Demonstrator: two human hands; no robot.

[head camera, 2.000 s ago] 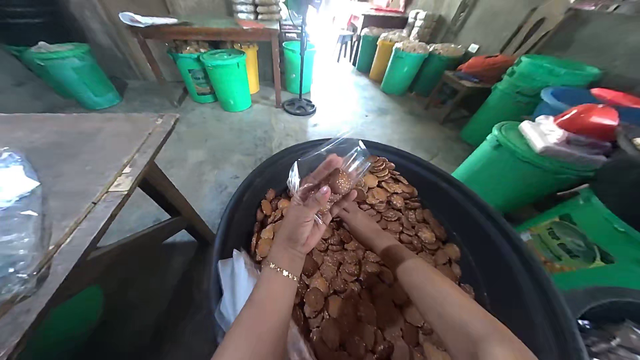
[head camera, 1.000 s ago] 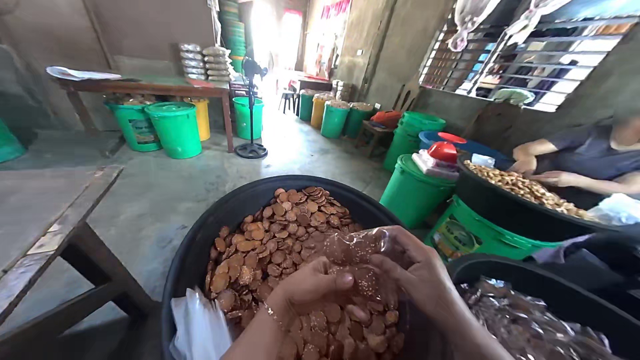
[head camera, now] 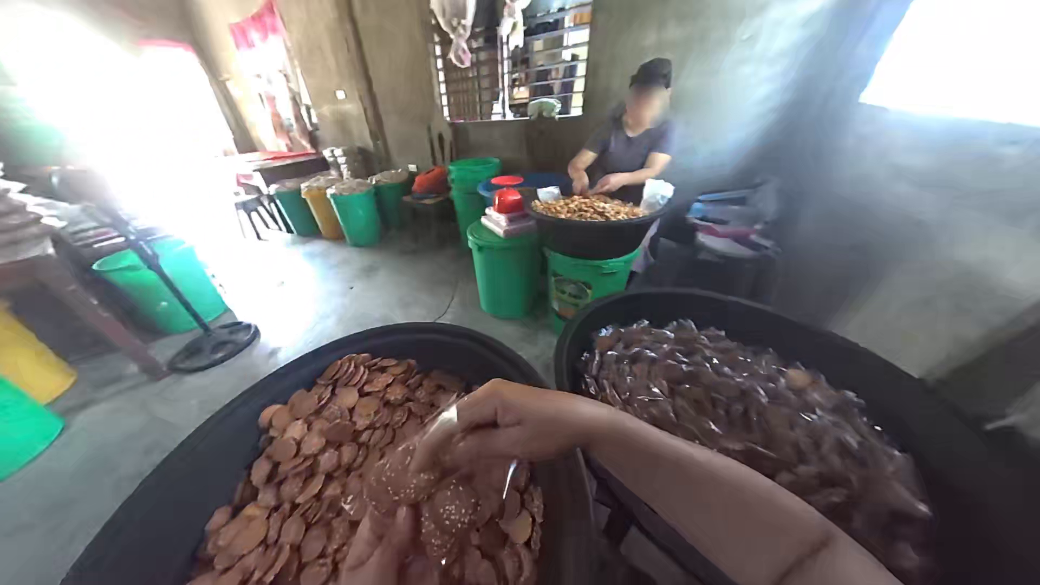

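Observation:
A clear plastic bag of brown seed-topped wafers (head camera: 448,510) is held between both hands over a large black tub (head camera: 175,455) of loose round brown wafers (head camera: 313,455). My right hand (head camera: 508,426) grips the bag's upper part from the right. My left hand (head camera: 382,544), partly cut off by the bottom edge, supports the bag from below and the left. Some fingertips are blurred or hidden by the bag. Right of the forearm, a second black tub (head camera: 731,302) holds many filled clear bags (head camera: 723,406).
A person (head camera: 630,150) works beyond, hands over a black basin of light brown pieces (head camera: 589,209) that rests on a green bucket (head camera: 589,280). A lidded green bin (head camera: 505,272) stands beside it. On the left are a fan stand's round base (head camera: 213,347) and a wooden table (head camera: 73,284).
The view has swung far to the right, bringing the tub of filled bags and the other person fully in. My right hand, down among the wafers two seconds ago, is now up on the bag.

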